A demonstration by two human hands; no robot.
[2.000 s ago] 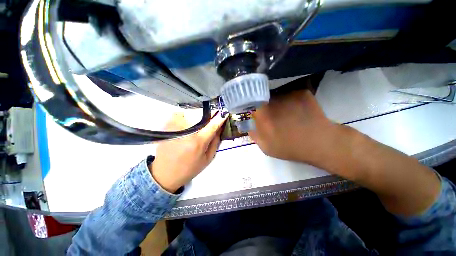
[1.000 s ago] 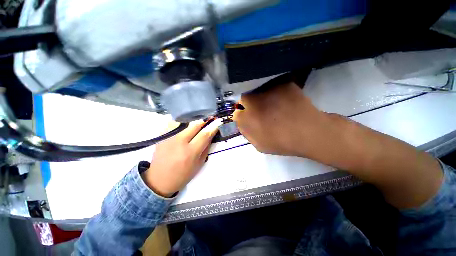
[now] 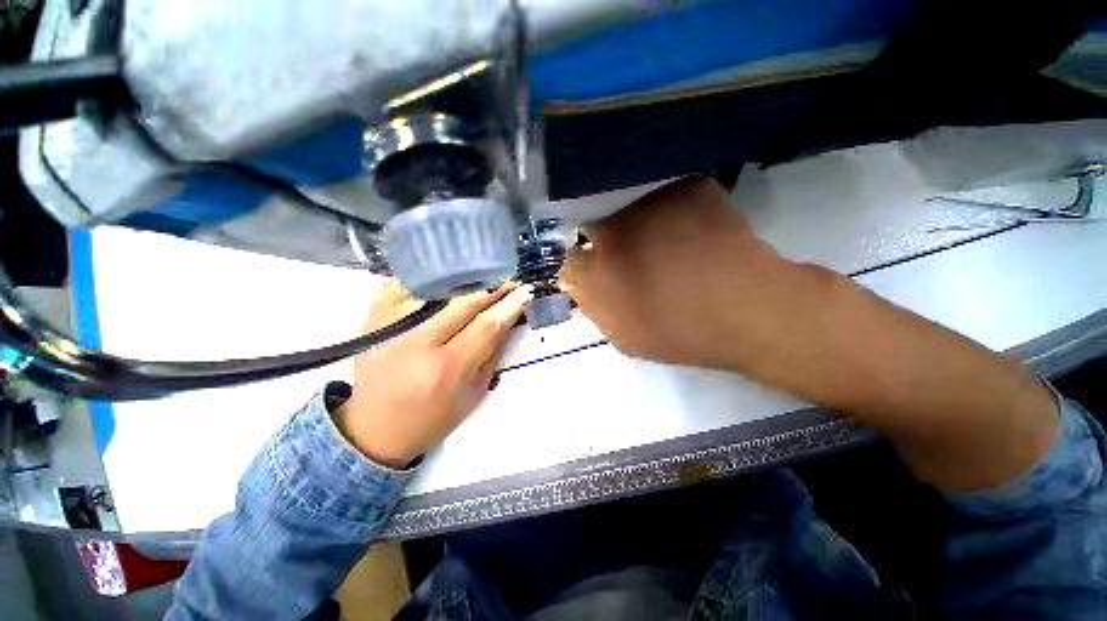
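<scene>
The presser foot area shows as small shiny metal under the white machine head. My left hand lies on the table left of it, fingertips close to the metal. My right hand is curled just right of the foot. A small dark tip shows at its fingers, but I cannot tell what it is. A small grey piece lies between the hands. Any cloth under my fingers is hidden or too small to tell.
The pale ribbed dial and a curved metal guard hang in front. Thin silver tweezers lie at the right. A ruler strip runs along the table's front edge. Blue tape is at the left.
The view has shifted, so the head, dial and guard appear further left. The olive-brown cloth bit seen earlier between my hands no longer shows. Both hands stay near the foot.
</scene>
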